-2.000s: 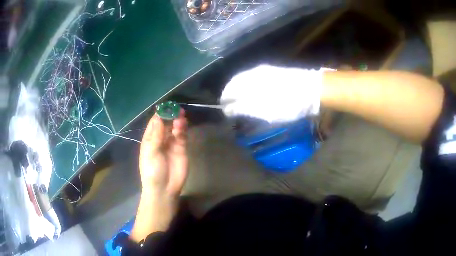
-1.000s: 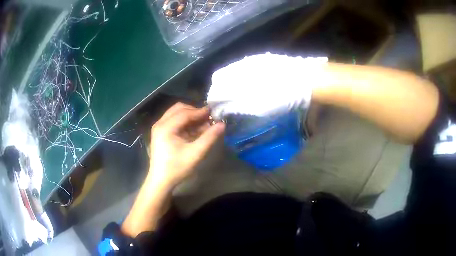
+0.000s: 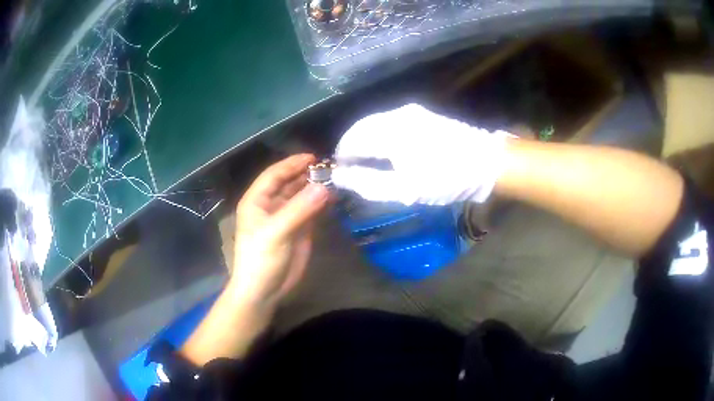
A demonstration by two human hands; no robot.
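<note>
A small round motor stator (image 3: 321,171), silvery on its side with a little copper colour on top, is held above the lap between the hands. My left hand (image 3: 274,219), bare, grips it between thumb and fingers. My right hand (image 3: 415,157), in a white knit glove, meets it from the right; its fingertips touch or nearly touch the stator, and a slim dark shape shows between its fingers. Whether the glove itself grips the stator is hidden.
A tangle of lead wires (image 3: 98,149) lies on the green bench (image 3: 227,70), some hanging over its edge. A clear blister tray (image 3: 344,59) with a copper stator stands at the top. A white plastic bag (image 3: 27,227) is at far left. A blue stool or bin (image 3: 411,247) is below.
The green ring held in my left fingertips two seconds ago no longer shows; a silvery stator is there now. My hands have come together, and the white lead between them is no longer visible.
</note>
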